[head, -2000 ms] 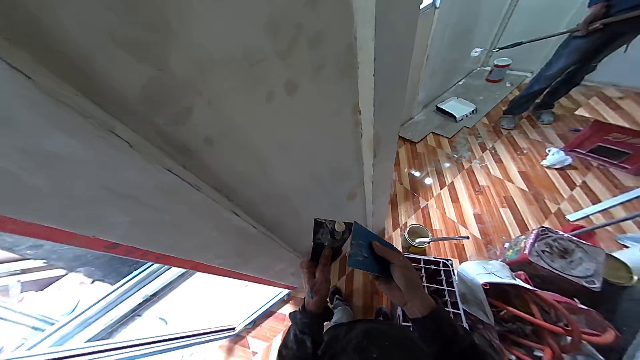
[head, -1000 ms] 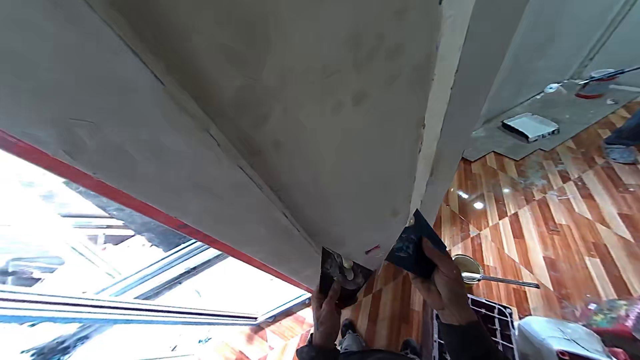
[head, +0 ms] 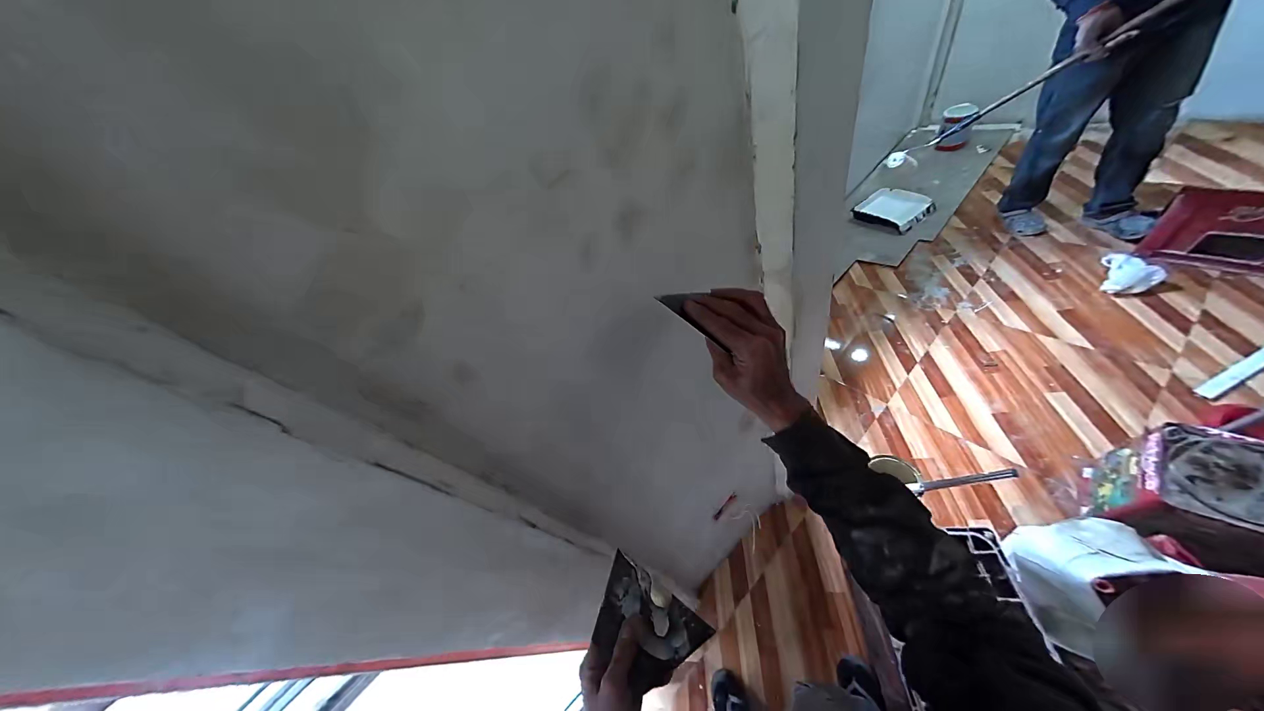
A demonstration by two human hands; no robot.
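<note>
My right hand (head: 752, 360) grips a dark, thin-bladed putty spreader (head: 686, 308), its blade edge at the grey plastered wall (head: 513, 247). Low in the view, my left hand (head: 614, 671) holds a dark flat plate (head: 647, 617) that carries dabs of pale filler. The plate is near the lower corner where the wall meets the adjoining wall section (head: 247, 533). Several dark cracks run along the joint between these surfaces.
An open tin (head: 894, 468) with a tool across it stands on the wooden floor (head: 987, 365), beside a crate (head: 983, 553) and a white bag (head: 1086, 553). Farther off, a person (head: 1116, 99) holds a long pole near a paint tray (head: 894, 208) and bucket (head: 956, 126).
My right hand has moved away from the left one and up to the wall with the spreader. The left hand still holds the plate low down. The view has shifted.
</note>
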